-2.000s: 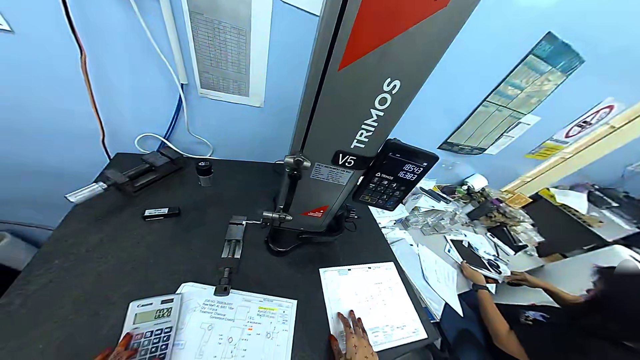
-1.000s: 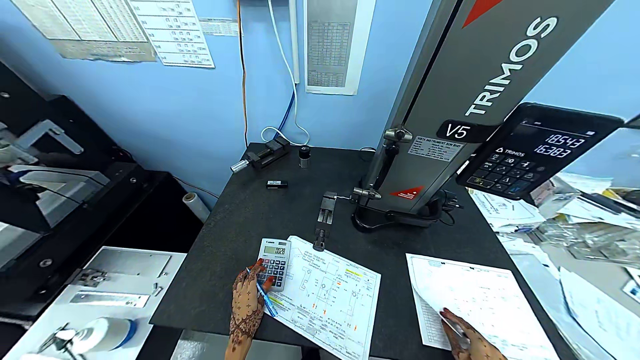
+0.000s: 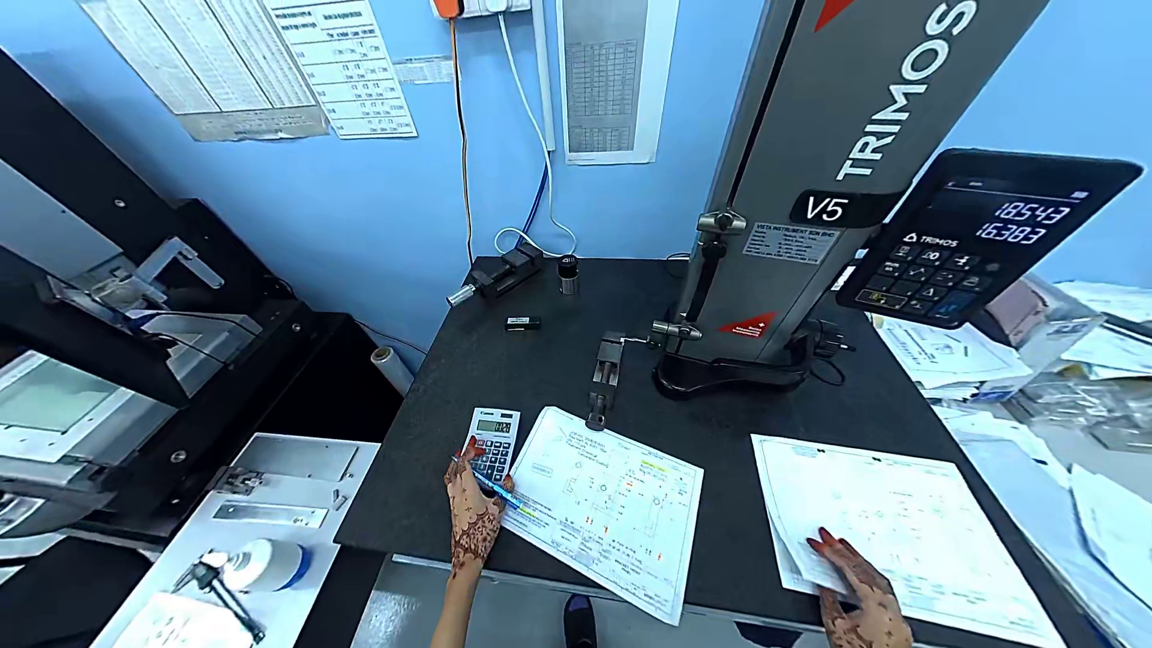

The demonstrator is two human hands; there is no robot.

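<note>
My left hand (image 3: pixel 474 508) holds a blue pen (image 3: pixel 493 487) and touches the keys of a Canon calculator (image 3: pixel 494 435). Right of it lies a marked drawing sheet (image 3: pixel 621 513). The fingers of my right hand (image 3: pixel 859 589) rest spread on the near left part of another drawing sheet (image 3: pixel 909 522), which overlaps a paper beneath. Behind the sheets stands a Trimos V5 height gauge (image 3: pixel 810 180), its display panel (image 3: pixel 990 236) lit with two readings. Its probe reaches toward a small steel vise (image 3: pixel 605 378) at the first sheet's far edge.
A second vise (image 3: pixel 508 273), a small black cylinder (image 3: pixel 568 273) and a small black block (image 3: pixel 522 323) sit near the wall. A dark machine (image 3: pixel 180 360) and a low white surface (image 3: pixel 270 459) with a tape roll (image 3: pixel 265 564) are at left; paper piles (image 3: pixel 954 355) are at right.
The view has swung left. My left hand, at the calculator's keys throughout, now shows fully with the pen. The silvery item seen at my right hand one second ago no longer shows there.
</note>
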